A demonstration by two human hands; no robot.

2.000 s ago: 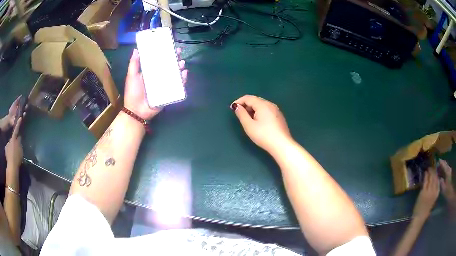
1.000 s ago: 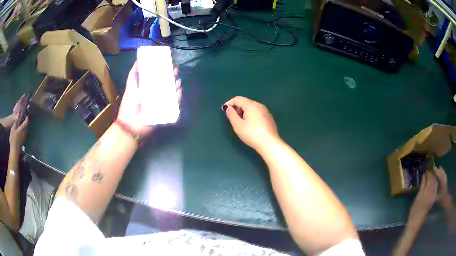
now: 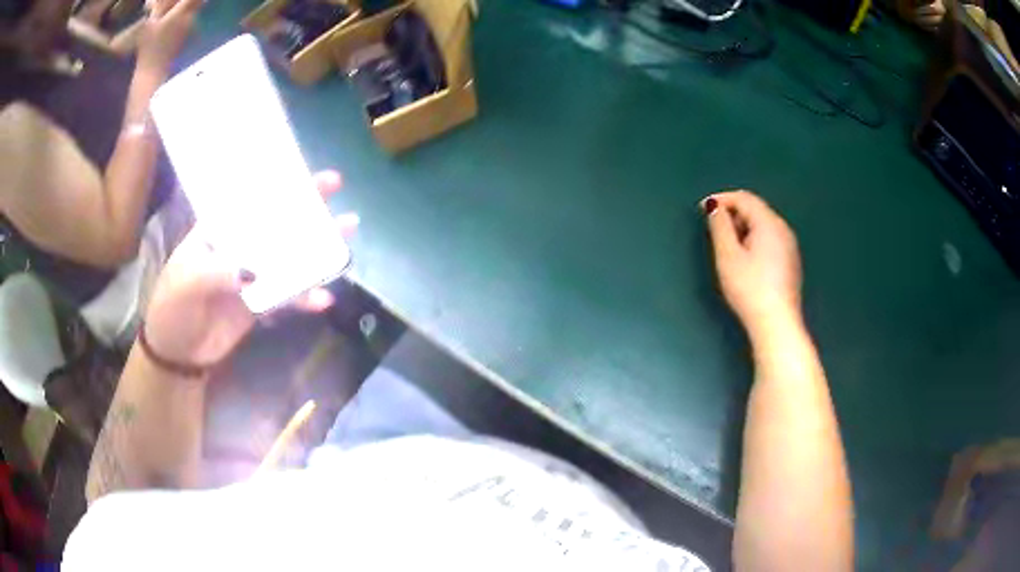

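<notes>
My left hand (image 3: 207,296) holds a smartphone (image 3: 248,173) at the left, near the table's front edge. The phone's screen is glaring white and nothing on it can be read. The fingers wrap round its lower part. My right hand (image 3: 755,251) rests on the dark green table (image 3: 559,235) right of the middle, with fingers curled and thumb against the fingers. No object shows in it, though the inside of the curl is partly hidden.
Open brown cartons (image 3: 431,129) with dark items stand at the upper left. A seated person (image 3: 67,184) is at the far left. Black cables (image 3: 828,95) lie at the far side. A black electronic unit (image 3: 973,162) stands at the right. A blurred carton (image 3: 971,475) shows lower right.
The view has swung left, so the table things sit further right. My left hand has moved with the phone from over the table towards its front edge, and the phone is tilted. My right hand stays curled.
</notes>
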